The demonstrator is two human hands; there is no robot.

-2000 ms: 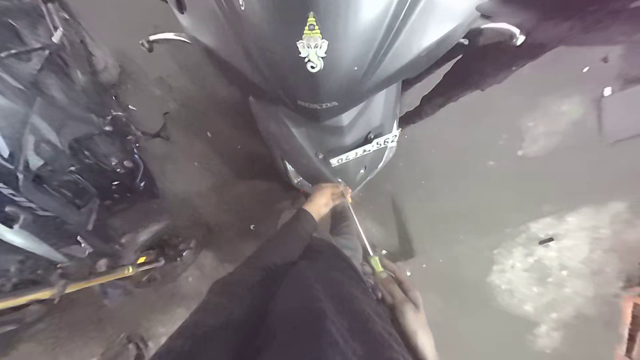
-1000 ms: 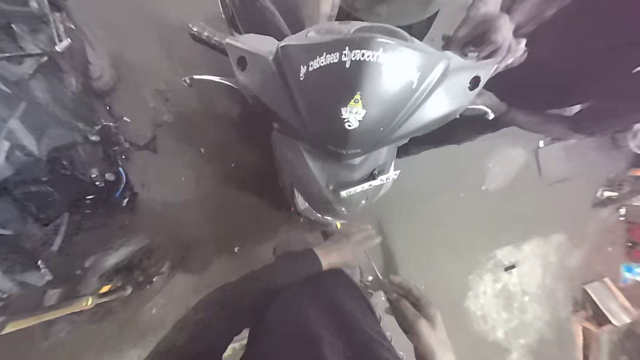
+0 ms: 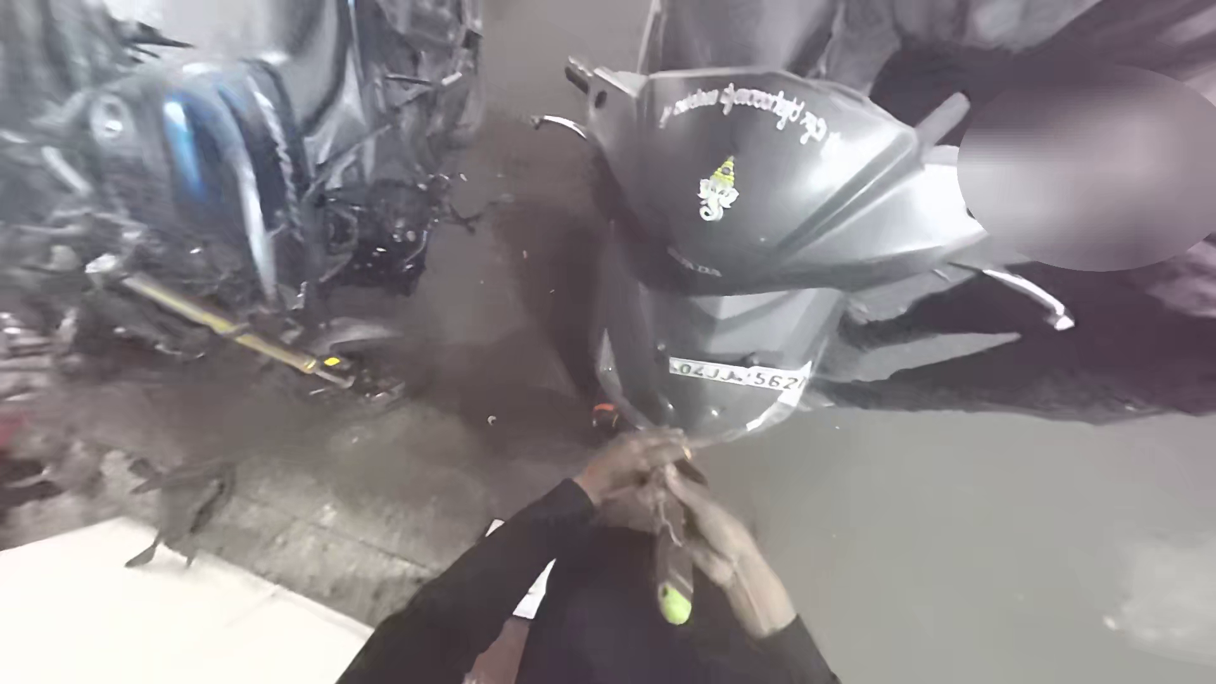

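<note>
A grey scooter's front panel [image 3: 750, 209] carries a sticker and some writing, with a number plate [image 3: 736, 375] lower down. Below its lower front, my left hand [image 3: 635, 465] is near the panel's lower edge, fingers bent; blur hides whether it grips anything. My right hand [image 3: 717, 532] is close beside it, around a screwdriver with a translucent handle and yellow-green end [image 3: 674, 603]. The handle points back toward my body, and the shaft's tip cannot be made out between the hands.
Another motorcycle [image 3: 218, 180] stands at the left, with a yellowish metal tube [image 3: 223, 323] near its lower part. A person in dark clothing [image 3: 1026, 351] is at the scooter's right side. A pale flat surface [image 3: 142, 608] lies at lower left.
The view has shifted strongly. The screwdriver, angled out to the right of the left hand two seconds ago, now points back toward my body, and my right hand is closer to the left.
</note>
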